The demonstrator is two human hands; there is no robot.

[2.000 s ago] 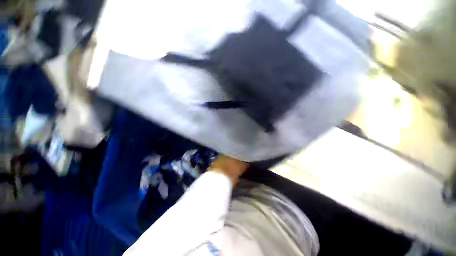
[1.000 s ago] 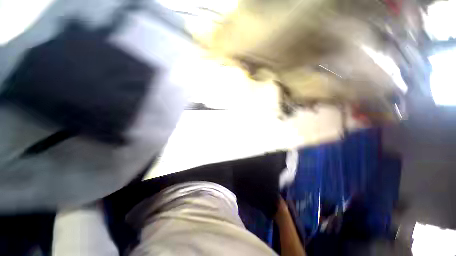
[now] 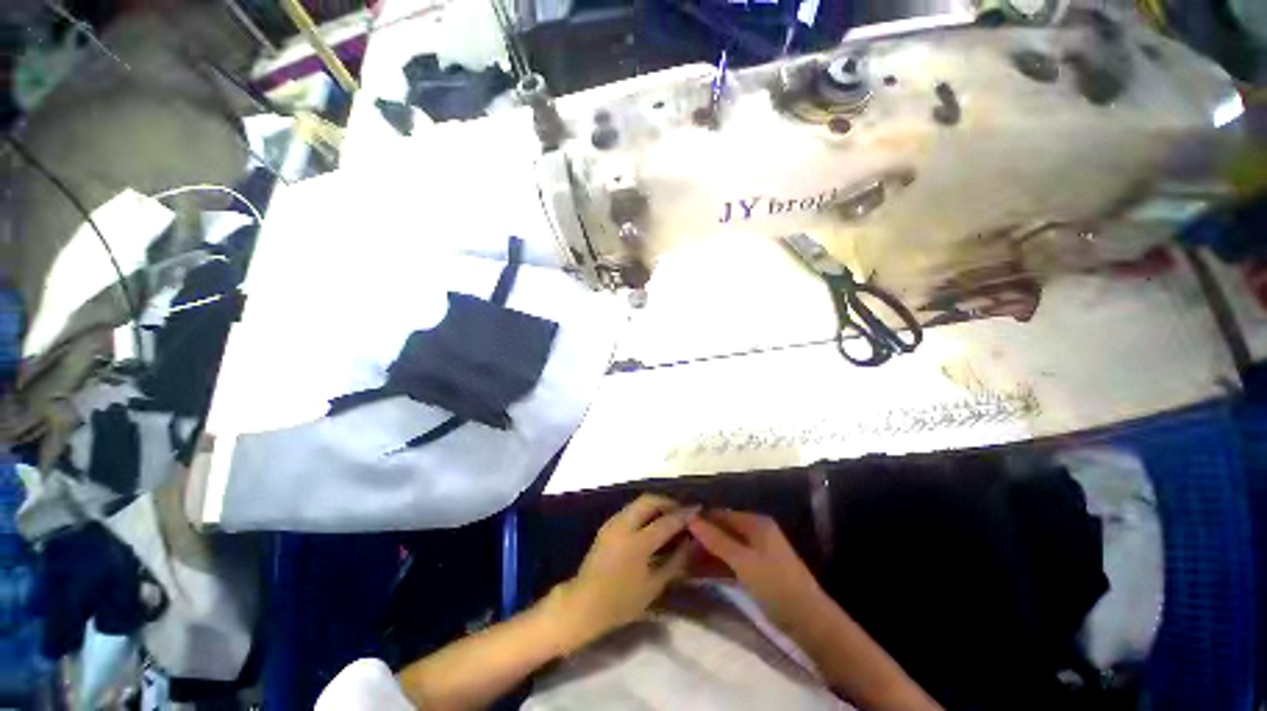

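Note:
My left hand [image 3: 628, 558] and my right hand [image 3: 760, 551] meet at the fingertips over my lap, below the table's front edge. Something dark reddish shows between them; whether they hold it is unclear. The pale front panel [image 3: 327, 479] lies on the table at the left, its curved end near the needle area. A dark square pocket bag [image 3: 479, 354] lies on it, with narrow dark strips running out. Black-handled scissors [image 3: 875, 327] lie on the table beneath the machine arm. Neither hand touches the panel or scissors.
The off-white sewing machine head [image 3: 709, 174] spans the back. The white table [image 3: 723, 445] has ruler marks along its front edge. Mixed cloth pieces [image 3: 153, 458] are heaped at the left. Dark cloth [image 3: 959, 570] and a blue crate [image 3: 1209, 556] are at the lower right.
The view has swung and steadied, now showing the whole machine and scissors. Both hands are now together over the lap; before, one was under the panel's edge and an arm hung low at the right.

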